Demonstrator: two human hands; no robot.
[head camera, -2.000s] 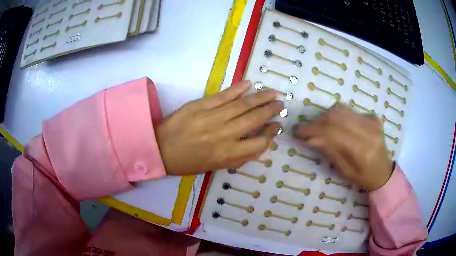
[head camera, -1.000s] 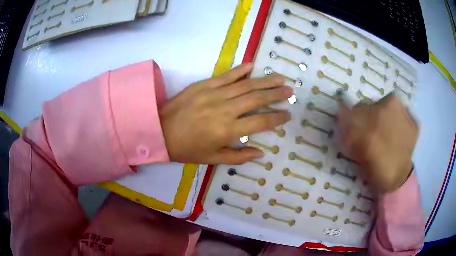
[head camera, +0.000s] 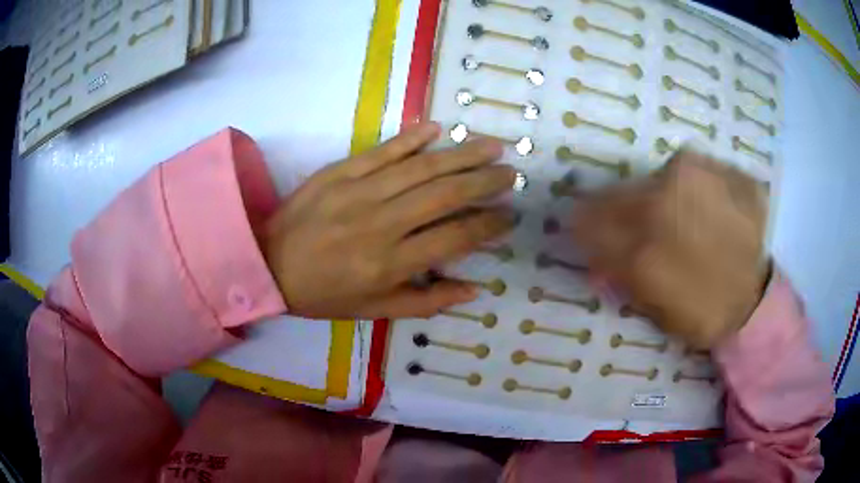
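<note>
The off-white loading board (head camera: 603, 226) lies flat with columns of tan dumbbell recesses. Small round metal parts (head camera: 524, 146) sit in both ends of the upper recesses in its leftmost column. Lower in that column, dark parts (head camera: 421, 340) show at left ends. My left hand (head camera: 387, 226) lies palm down over the column's middle, fingers spread; what is under it is hidden. My right hand (head camera: 669, 245) is blurred over the middle columns, its fingertips near the second column; whether it holds a part cannot be told.
Stacked boards (head camera: 113, 57) lie at the upper left. Part of a black tray (head camera: 764, 14) shows at the top right. Yellow tape (head camera: 375, 75) and red tape (head camera: 421, 66) run along the board's left side. A small label (head camera: 649, 402) is near its near edge.
The view has shifted, so the board sits further left and higher. My right hand moved right, then back toward the left column. My left hand stays over the left column.
</note>
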